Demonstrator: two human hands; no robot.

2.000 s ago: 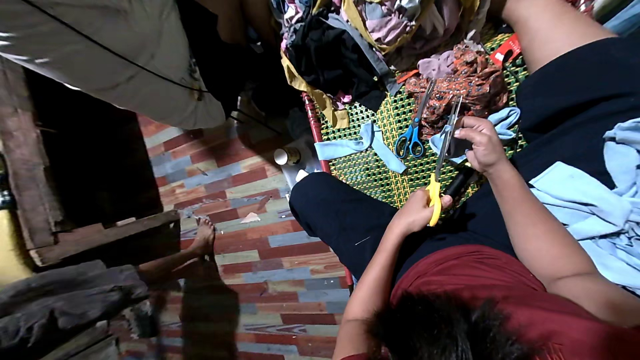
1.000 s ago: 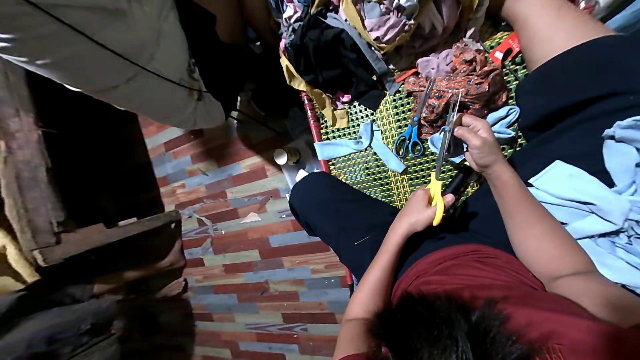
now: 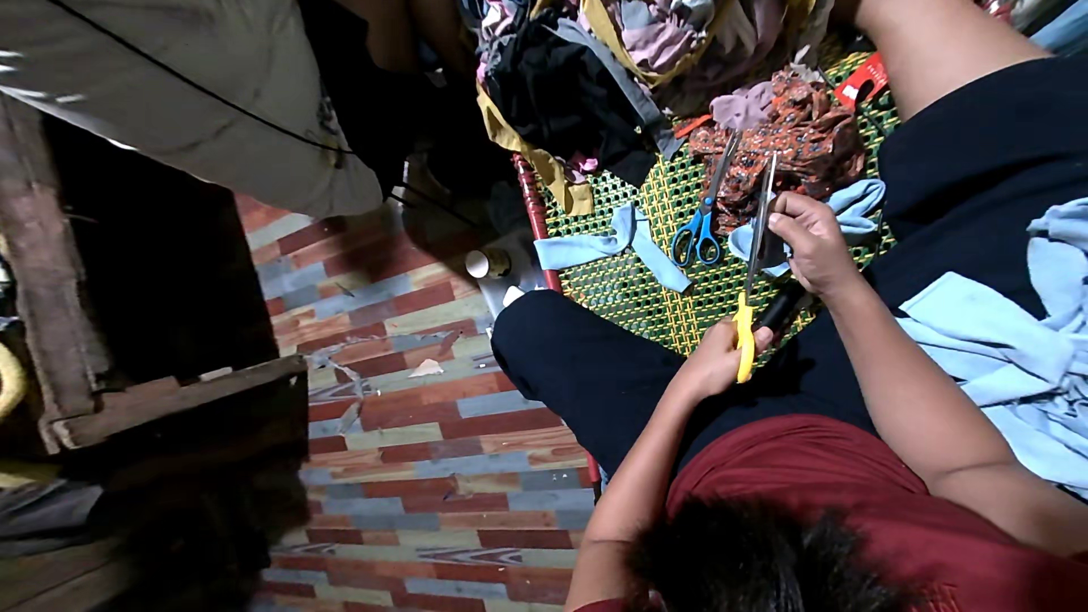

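My left hand (image 3: 722,359) grips the yellow handle of a pair of scissors (image 3: 745,340), whose long metal blades point up the view. The fingers of my right hand (image 3: 812,242) are pinched at the blades, with a dark thing partly hidden beneath them. A black handle (image 3: 782,306) lies beside the yellow one, close to my left fingers. Blue-handled scissors (image 3: 699,234) rest on the woven seat (image 3: 654,319). Left of them is a light blue cloth strip (image 3: 586,251); another light blue cloth (image 3: 854,204) lies behind my right hand. Patterned orange-red cloth (image 3: 807,144) is bunched above.
A heap of mixed cloth (image 3: 578,93) covers the far side of the seat. Light blue fabric (image 3: 1003,340) lies over my thigh at the right. A round container (image 3: 487,263) stands beside the seat's red frame (image 3: 531,200). Wooden boards (image 3: 187,399) border a dark opening at the left.
Another person's bare foot and leg, on the floor at the left two seconds ago, have gone from view. My hands and the scissors have hardly moved.
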